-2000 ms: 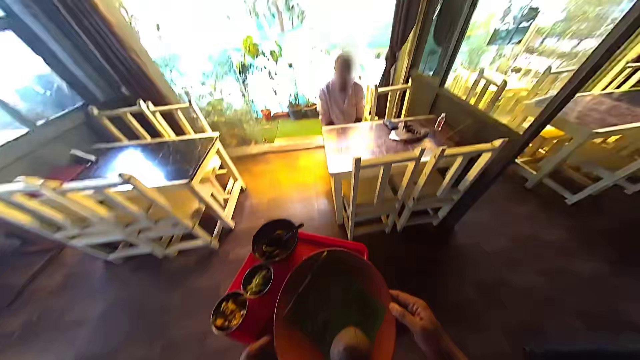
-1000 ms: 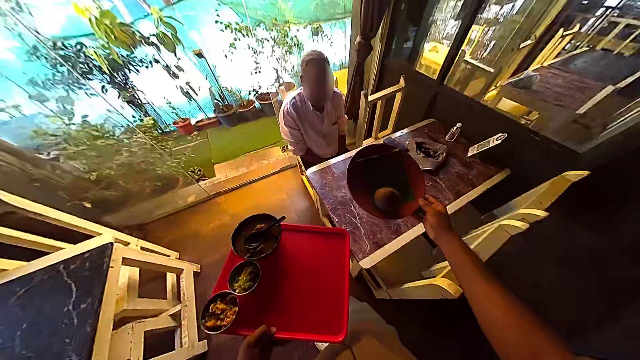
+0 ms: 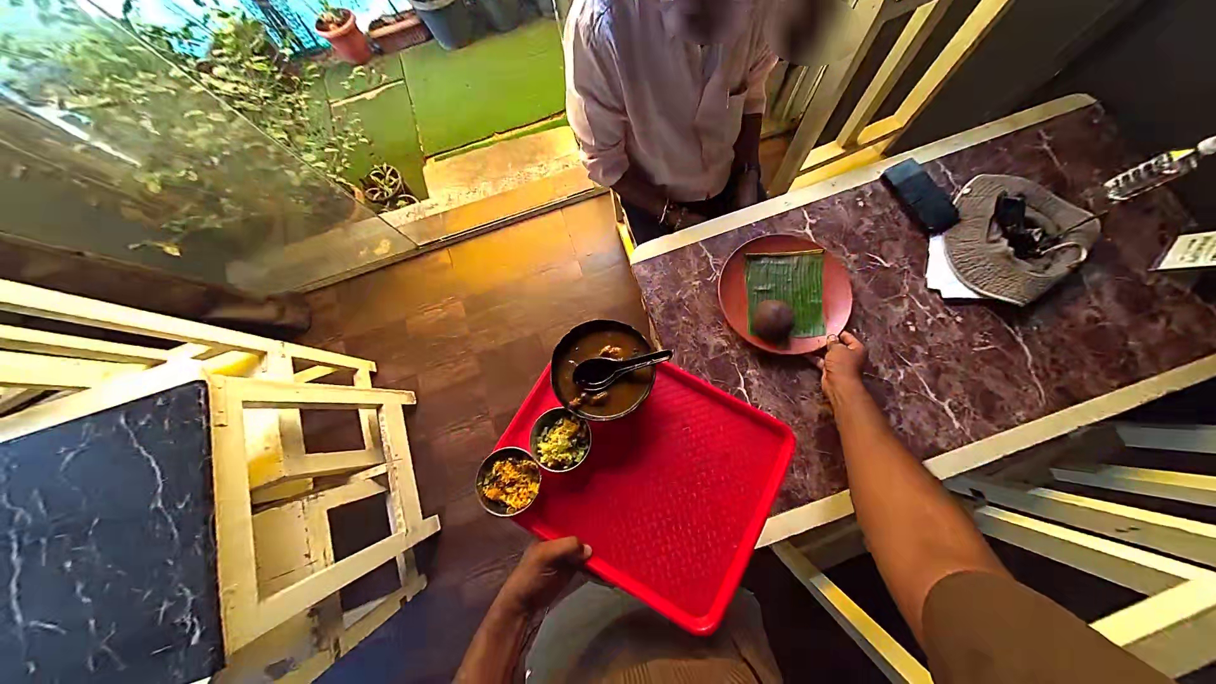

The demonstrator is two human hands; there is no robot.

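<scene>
My left hand [image 3: 553,568] grips the near edge of a red plastic tray [image 3: 684,475], thumb on top. Along the tray's left side stand a dark bowl of brown curry [image 3: 603,347] with a black spoon [image 3: 622,370] in it, a small bowl of greenish food [image 3: 561,442] and a small bowl of orange-yellow food [image 3: 509,483]. My right hand [image 3: 842,361] holds the near rim of a reddish-brown plate [image 3: 834,280] at the marbled table's left end. A piece of banana leaf [image 3: 788,275] and a round brown ball of food [image 3: 772,322] lie on the plate.
A seated person [image 3: 665,95] is at the far side of the marbled table [image 3: 893,380]. A woven hat [image 3: 1007,256], a dark wallet-like item [image 3: 920,195] and a bottle [image 3: 1154,173] are on it. Pale wooden chairs [image 3: 1073,532] stand at lower right; another dark table [image 3: 104,532] is at left.
The plate, over the tray two seconds ago, has moved right and down to the marbled table in my right hand. The view has come closer to the table and person.
</scene>
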